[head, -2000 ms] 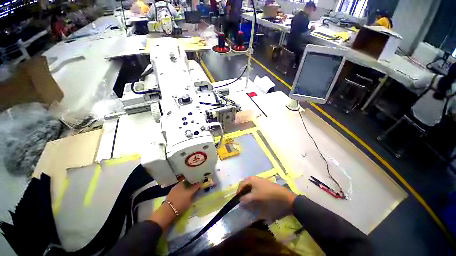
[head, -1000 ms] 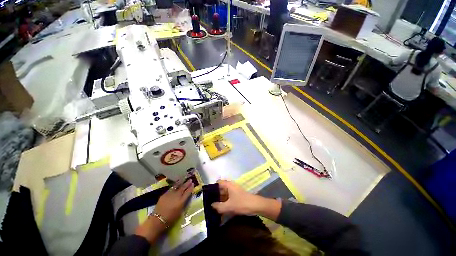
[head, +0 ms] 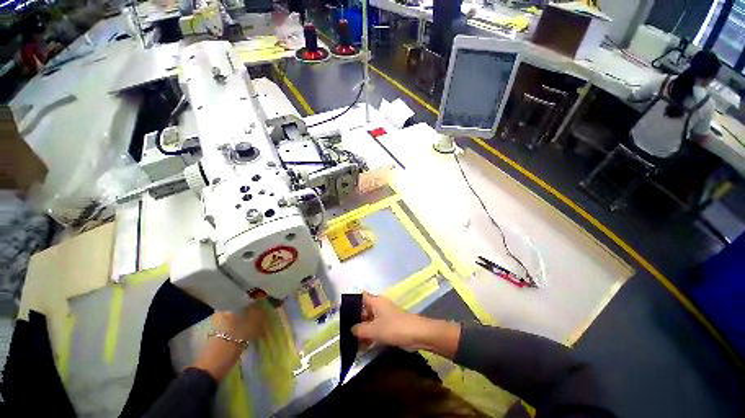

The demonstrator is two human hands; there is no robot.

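The pattern sewing machine point(head: 274, 204) stands with its head left of centre. A small yellowish clamp frame point(head: 313, 300) shows below the head. My right hand point(head: 382, 322) pinches the end of a black strap point(head: 350, 326) just right of the clamp, and the strap hangs down toward me. My left hand point(head: 249, 321) is blurred, left of the clamp under the head; its fingertips are hard to make out. Another black band point(head: 155, 343) curves along the table at my left forearm.
A dark pile point(head: 37, 367) lies at the left edge. A yellow block point(head: 350, 240) sits right of the head. Red-handled snips point(head: 506, 273) lie at the right, beside the cable. A screen point(head: 478, 86) stands behind them. A person point(head: 674, 114) sits at the far right.
My left hand has drawn back left from the clamp, uncovering the yellowish frame. The strap that ran from the clamp under my left hand no longer shows there. My right hand still holds its strap upright.
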